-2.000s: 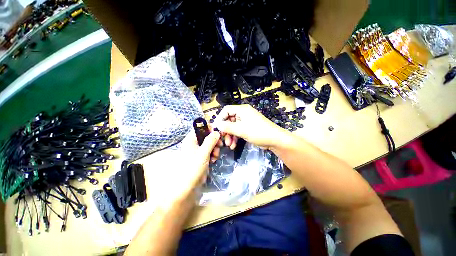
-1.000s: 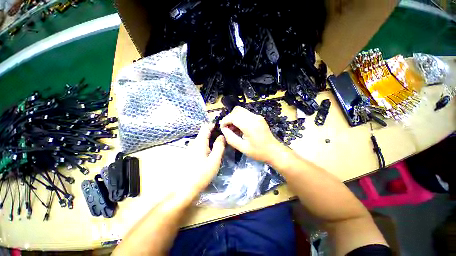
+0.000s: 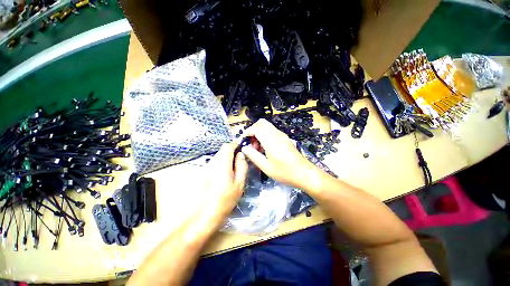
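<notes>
My left hand [image 3: 225, 177] and my right hand [image 3: 274, 152] meet in the middle, above the clear plastic bag [image 3: 261, 209]. Between their fingertips is a black housing [image 3: 244, 143], mostly hidden by the fingers. Whether my right fingers also pinch a small part cannot be told. Several black housings [image 3: 132, 202] lie grouped to the left of my left forearm. Small black fittings [image 3: 313, 134] lie in a loose heap behind and right of my right hand.
An open carton [image 3: 391, 36] full of black parts stands at the back. A bubble wrap bag [image 3: 176, 114] lies left of my hands. Cable leads [image 3: 56, 156] lie far left. A smartphone [image 3: 383, 103], keys [image 3: 412, 122] and orange flex cables [image 3: 433, 89] lie right.
Since two seconds ago, the housing has turned from upright and visible above my left hand to mostly covered by both hands' fingers. The camera view has shifted slightly.
</notes>
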